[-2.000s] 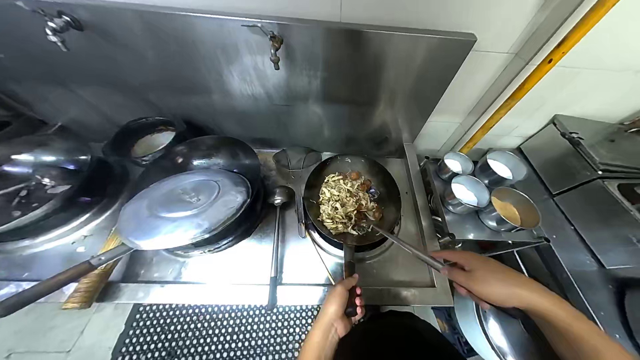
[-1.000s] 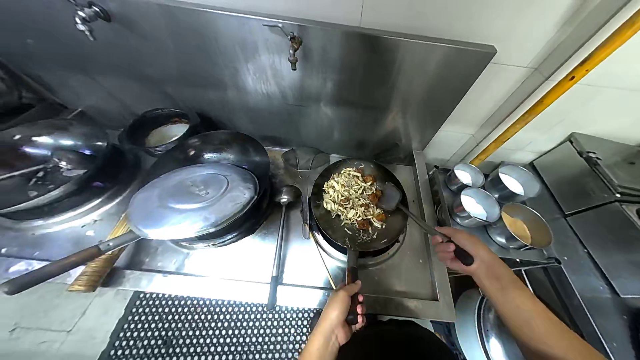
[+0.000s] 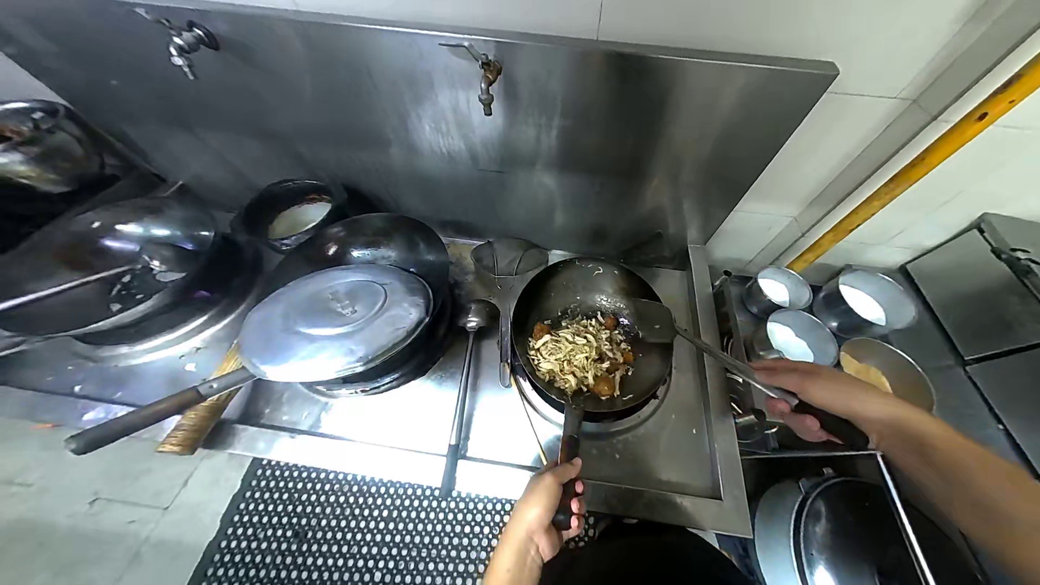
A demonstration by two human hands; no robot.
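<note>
My left hand (image 3: 549,505) grips the dark handle of a wok (image 3: 561,284) that sits on the right burner. Pale shredded food (image 3: 577,353) with orange-brown pieces lies in the lower middle of the wok. My right hand (image 3: 812,398) holds the handle of a metal wok spatula (image 3: 652,321), whose blade rests inside the wok at its right wall, beside the food. Just left of the wok are a ladle (image 3: 478,315) and a wire-mesh strainer (image 3: 509,257), touched by neither hand.
Further left, a metal lid with a long handle (image 3: 337,321) covers part of a second wok (image 3: 390,240); a bamboo brush (image 3: 195,418) lies under its handle. Several metal containers (image 3: 790,337) stand at right above a lidded pot (image 3: 849,528). Two taps (image 3: 489,75) project from the steel backsplash (image 3: 585,138).
Since the oldest frame, the spatula blade has moved from the food's lower right side to the wok's right wall. My left hand has stayed on the wok handle.
</note>
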